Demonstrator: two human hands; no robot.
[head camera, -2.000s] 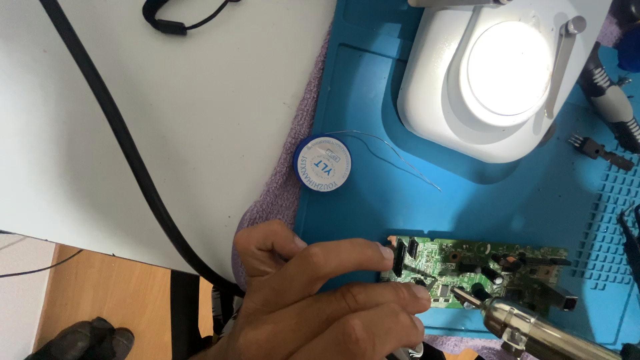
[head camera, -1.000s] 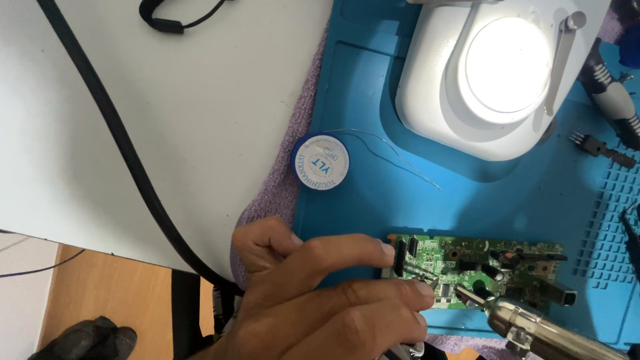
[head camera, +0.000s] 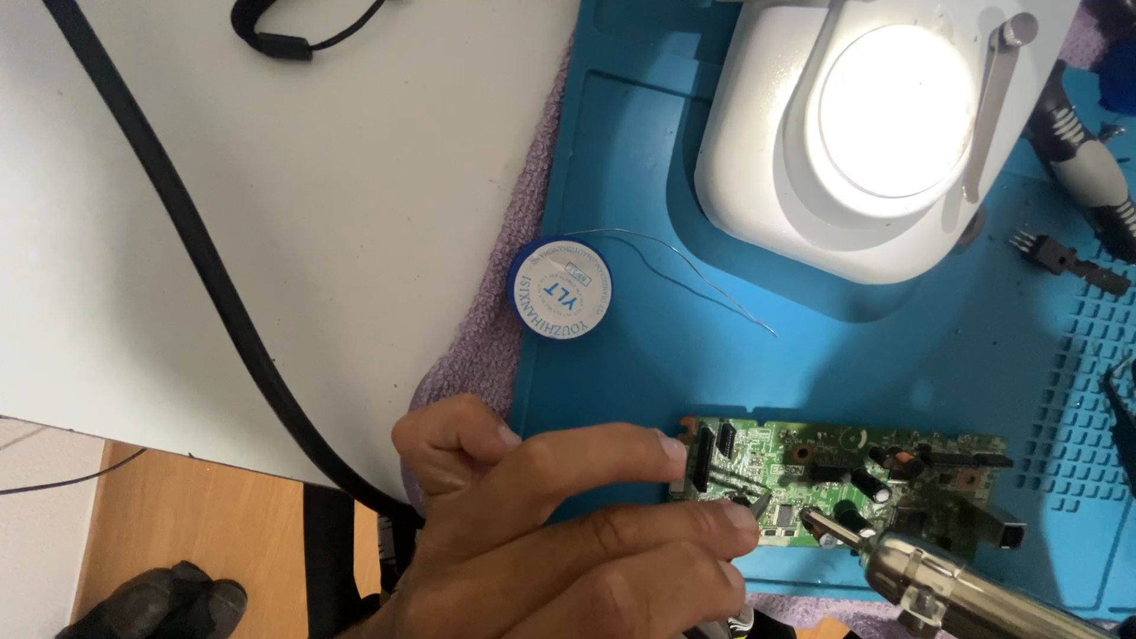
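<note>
My left hand (head camera: 586, 524) comes in from the bottom left, palm down. One fingertip rests at the left edge of a green printed circuit board (head camera: 768, 444). By the lower fingertips shows the dark tip of a slim pointed tool (head camera: 761, 504), held in this hand; its grip and my thumb are hidden. From the bottom right reaches a soldering iron (head camera: 923, 577), its tip against or just above the board, right of a small chip. The hand on the iron, my right, is out of frame. A solder spool (head camera: 561, 288) lies above my left hand, its loose wire trailing right.
A white lamp (head camera: 754, 195) with a lit round face stands on the blue silicone mat (head camera: 639, 373). Right of it lie a grey-and-black handled tool (head camera: 1083, 169) and a small black component (head camera: 1056, 253). A purple towel (head camera: 484, 346) edges the mat; a black cable (head camera: 204, 240) crosses the white table.
</note>
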